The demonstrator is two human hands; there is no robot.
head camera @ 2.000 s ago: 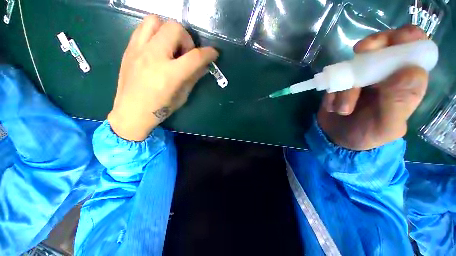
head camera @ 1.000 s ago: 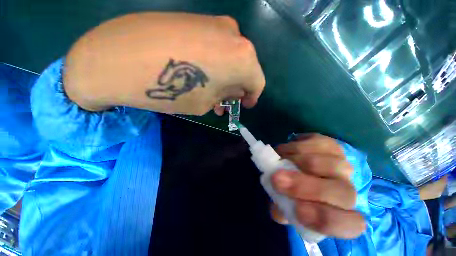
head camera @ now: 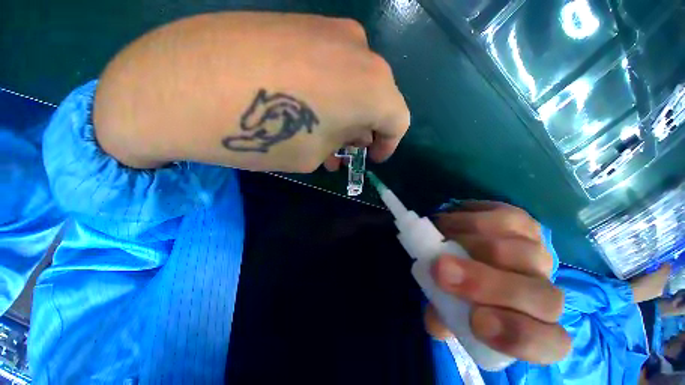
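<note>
My left hand [head camera: 360, 113] is bent in from the left, its back to the camera, and pinches a small clear and green module [head camera: 356, 174] that points downward. My right hand [head camera: 499, 282] holds a white squeeze bottle [head camera: 443, 286], tilted with its nozzle up and to the left. The thin green needle tip [head camera: 375, 183] is close beside the module's right side; whether they touch cannot be told. The upper end of the module is hidden by my left fingers.
Shiny clear blister trays [head camera: 556, 83] lie on the dark green bench mat [head camera: 443, 128] at the upper right. A tray with small parts [head camera: 638, 233] is at the right. Another person's hand [head camera: 652, 284] shows at the right edge, and a blue sleeve [head camera: 22, 195] at the left edge.
Since two seconds ago, my left hand has lifted a module and my right hand has brought the bottle to it. In the last second, the bottle and needle tip have shifted slightly right.
</note>
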